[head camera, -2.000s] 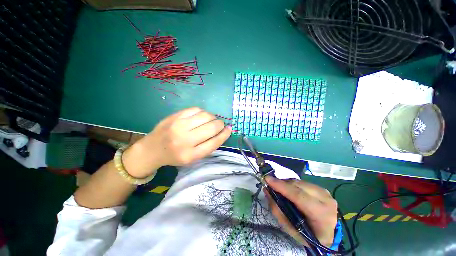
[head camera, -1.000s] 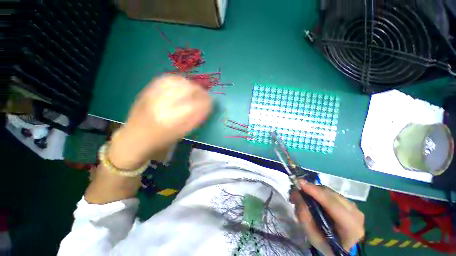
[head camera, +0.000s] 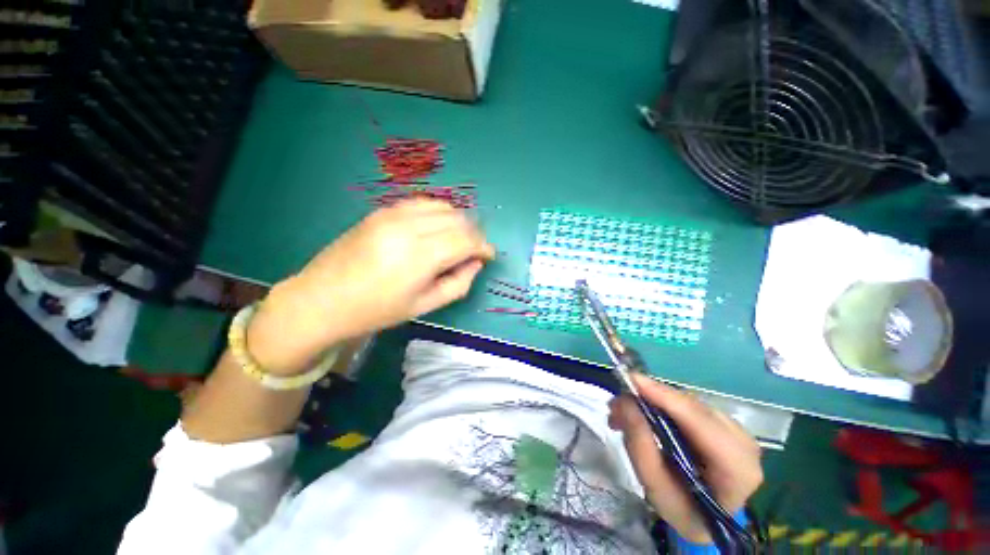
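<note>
The PCB panel [head camera: 619, 276] lies flat on the green mat. A few short red lead wires [head camera: 508, 293] stick out from the lower part of its left edge. My right hand [head camera: 695, 444] grips the soldering iron [head camera: 662, 423], its tip over the panel's lower left part. My left hand [head camera: 396, 266], with a pale beaded bracelet, is left of the panel and above the mat. Its thumb and forefinger are pinched together; whether they hold a wire cannot be told. The loose wire pile [head camera: 410, 159] lies behind this hand, which partly covers its near bunch.
A cardboard box [head camera: 375, 54] with dark red contents stands at the back left. A black slotted rack [head camera: 152, 141] is at far left. A fan with a wire guard [head camera: 771, 119] stands at back right. A pale pot [head camera: 885, 331] sits on a white sheet [head camera: 792, 276] at right.
My left hand left the panel's edge, went to the wire pile and has now come partway back toward the panel. The iron's tip has moved from the panel's lower left edge to over the board.
</note>
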